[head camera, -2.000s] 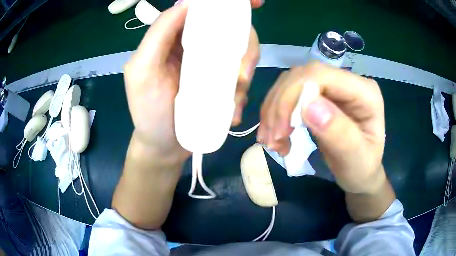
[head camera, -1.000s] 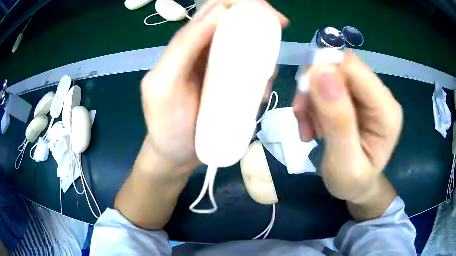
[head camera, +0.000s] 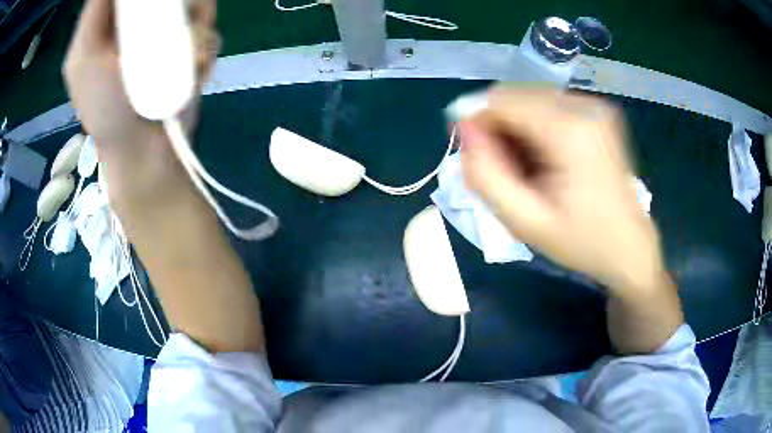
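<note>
My left hand is at the upper left, gripping a cream-white corded unit; its cord loop hangs down to the right, and the unit's top is cut off by the picture's edge. My right hand, blurred, is right of centre and pinches a small white wipe piece in its fingertips. Two D-shaped units lie on the dark green worktop: one at centre left, one at centre. A white wiping cloth lies partly under my right hand.
Waiting units with cords and white cloth lie at far left. A pale bottle with open metal lid stands at the metal rail. A pale upright rises from the rail. A crumpled wipe lies at far right.
My left hand has carried its unit from the centre to the upper left, revealing the unit at centre left. My right hand has moved slightly left. The view has shifted a little, showing the upright.
</note>
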